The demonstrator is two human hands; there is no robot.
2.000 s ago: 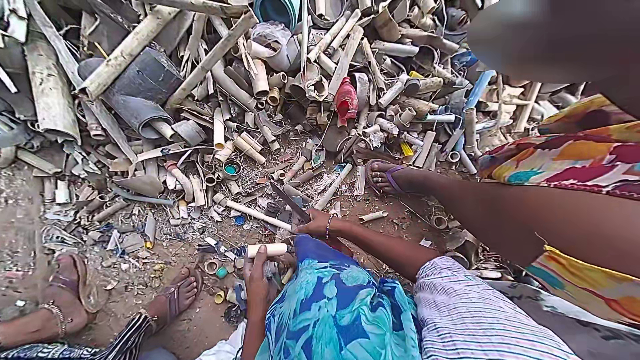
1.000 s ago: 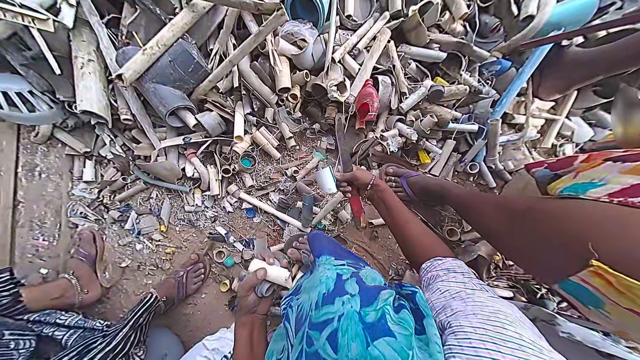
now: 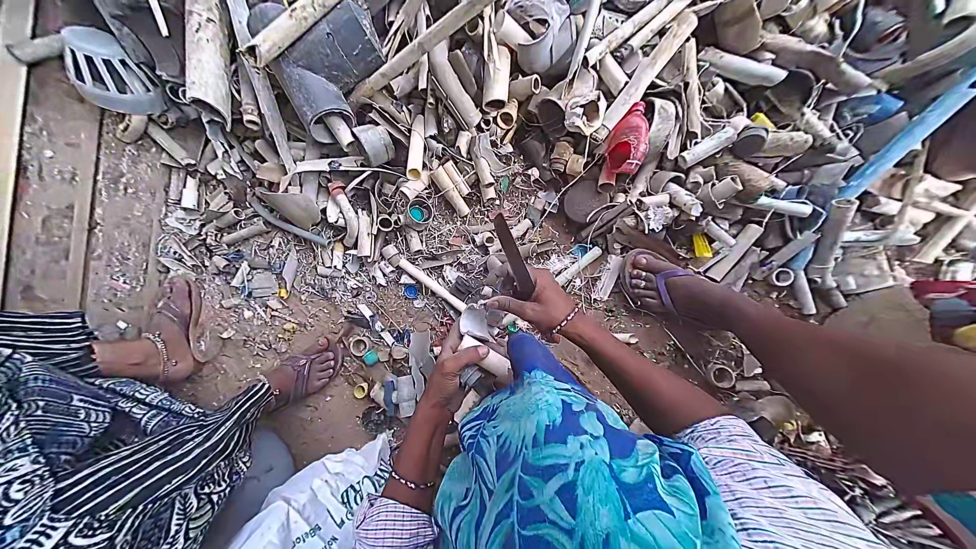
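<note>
My left hand (image 3: 450, 370) grips a short white plastic pipe piece (image 3: 485, 357) near my knee. A curved pale fragment (image 3: 476, 322) stands at the upper end of that piece, between my two hands. My right hand (image 3: 541, 301) is closed around a long flat dark metal blade (image 3: 512, 252), which points up and away from me. The fingertips of my right hand are beside the pale fragment; whether they hold it I cannot tell. A long thin white pipe (image 3: 423, 277) lies on the ground just beyond my hands.
A large heap of scrap plastic pipes (image 3: 450, 84) spreads ahead, with a red plastic container (image 3: 628, 139) in it. A co-worker's sandaled foot (image 3: 305, 371) is at left, another person's foot (image 3: 659, 286) at right. A white sack (image 3: 320, 496) lies at lower left.
My right hand, which held a white piece along with the blade a second ago, has come back toward my left hand. The blade now points up and to the left.
</note>
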